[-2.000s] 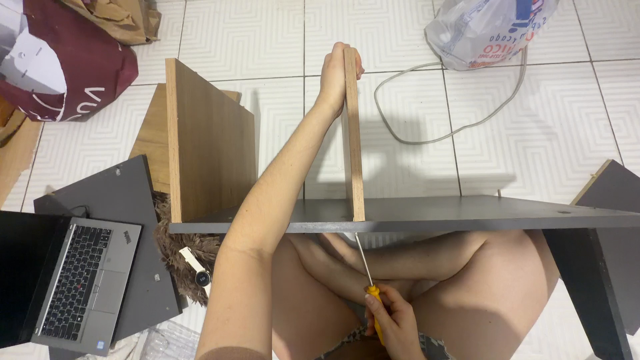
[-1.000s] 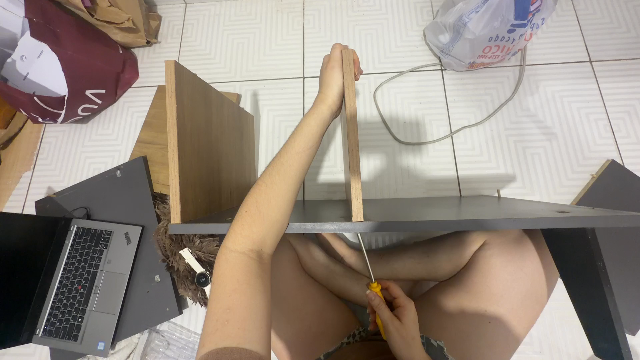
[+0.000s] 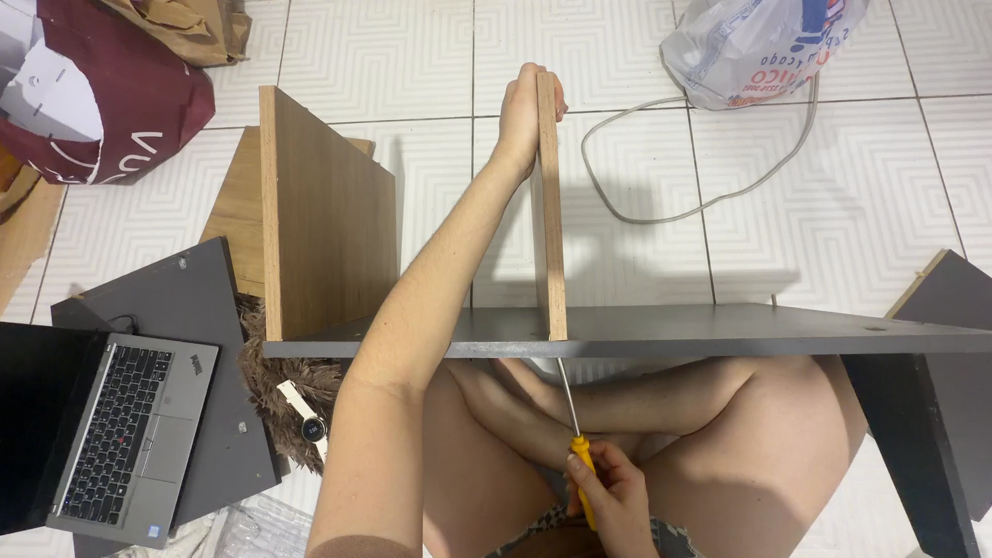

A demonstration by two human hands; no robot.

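Observation:
My left hand grips the far end of an upright wood-faced board, fingers wrapped over its edge. That board stands against a long dark grey panel, which runs across the view over my crossed legs. My right hand holds a screwdriver by its yellow handle. The metal shaft points up to the near side of the grey panel, in line with the board; its tip is hidden at the panel. Another wood-faced board stands at the panel's left end.
An open laptop rests on a grey board at left, near a white-strapped watch on brown fur. A maroon bag, a plastic bag and a grey cable lie farther off. Dark panels stand at right.

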